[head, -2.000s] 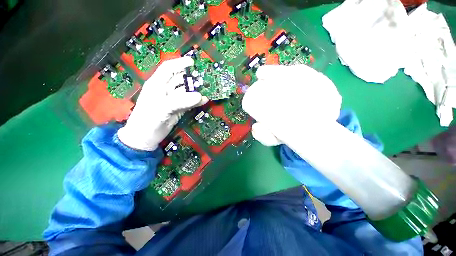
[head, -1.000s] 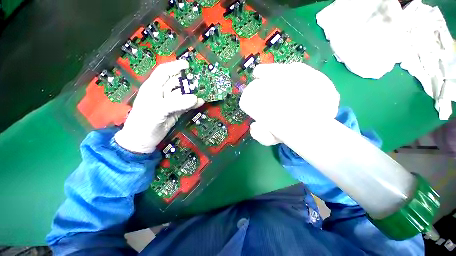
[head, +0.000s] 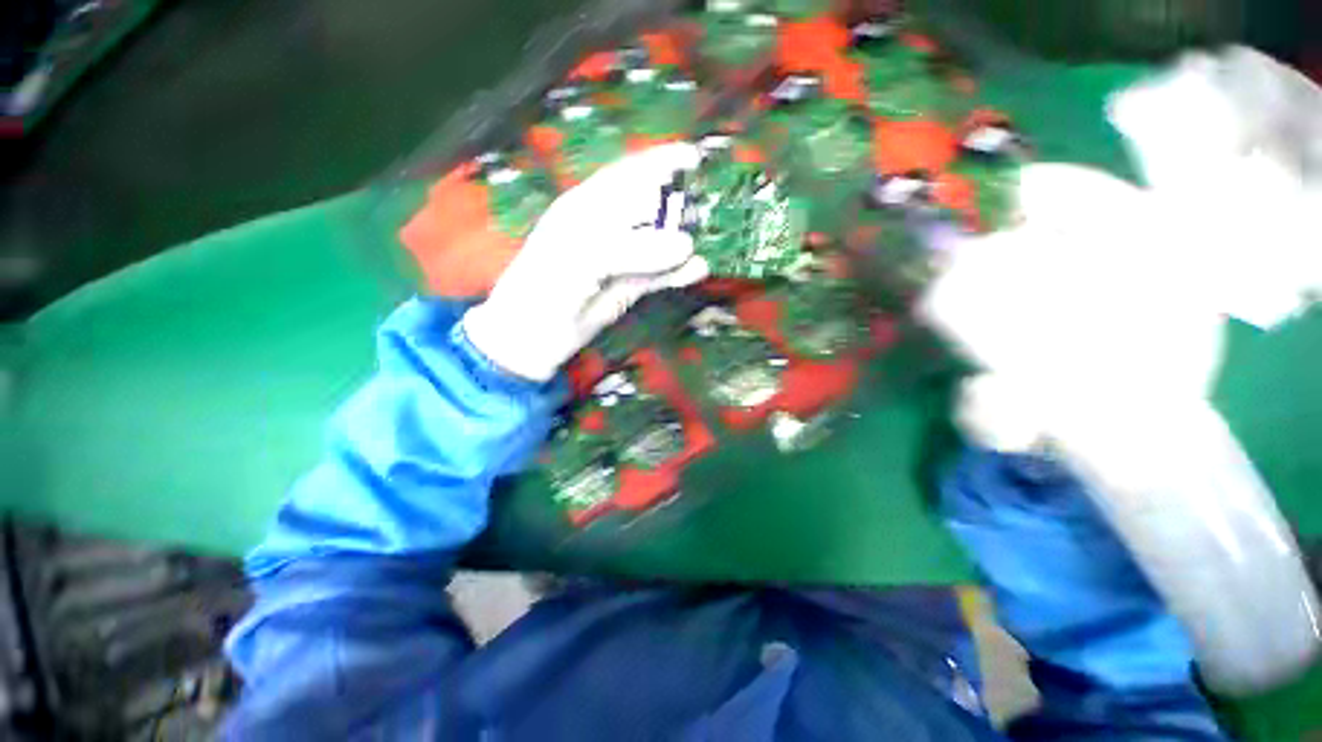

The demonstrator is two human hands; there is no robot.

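The frame is blurred. My left hand point(head: 587, 261), in a white glove, grips a green circuit board point(head: 750, 221) by its black-and-white connector edge, above the tray. My right hand point(head: 1080, 297), also gloved in white, holds a fat translucent white syringe point(head: 1211, 544) that slants down to the lower right. The hand is to the right of the held board, apart from it. The needle tip cannot be made out clearly. The clear tray point(head: 508, 131) holds rows of green boards over red-orange patches.
Crumpled white wipes point(head: 1232, 138) lie at the upper right, behind my right hand. A green mat point(head: 189, 377) lies under the tray. A dark surface point(head: 290, 102) lies beyond it at the upper left. A dark ribbed area shows at the lower left.
The whole view has shifted, so the scene sits further right. My right hand with the syringe has moved right, away from the held board. My left hand still grips the board.
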